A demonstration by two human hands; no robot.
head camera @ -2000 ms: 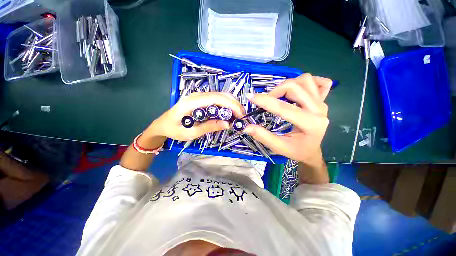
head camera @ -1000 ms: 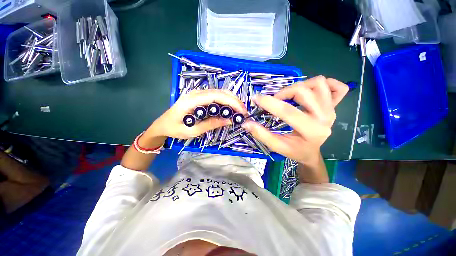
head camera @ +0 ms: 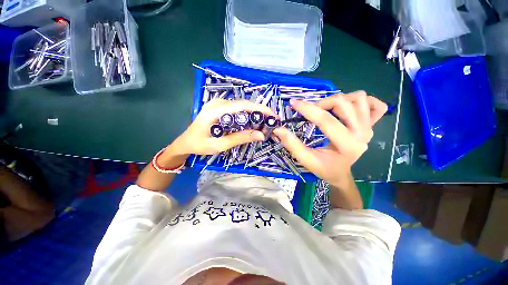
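My left hand (head camera: 214, 125) grips a row of several metal parts (head camera: 242, 118), their dark-ringed round ends facing up, above the blue parts tray (head camera: 198, 103). My right hand (head camera: 340, 133) holds a dark slim pen or tool (head camera: 297, 119); its blue end (head camera: 391, 108) sticks out past the fingers on the right. The tool's tip is close to the rightmost part end; whether it touches is unclear. The tray is heaped with loose silver parts under both hands. The parts' stems are hidden below my left hand.
A clear box (head camera: 273, 65) with white lining lies beyond the tray. Two clear boxes (head camera: 139, 67) with loose parts are at left. An empty blue tray (head camera: 459, 111) and plastic bags (head camera: 434, 22) are at right. A green bin (head camera: 356, 195) is below the bench edge. A person's arm (head camera: 22, 195) shows at left.
The row of parts in my left hand has shifted slightly in its arc and moved a little right. Since the oldest frame, my right hand has moved slightly right, still holding the tool.
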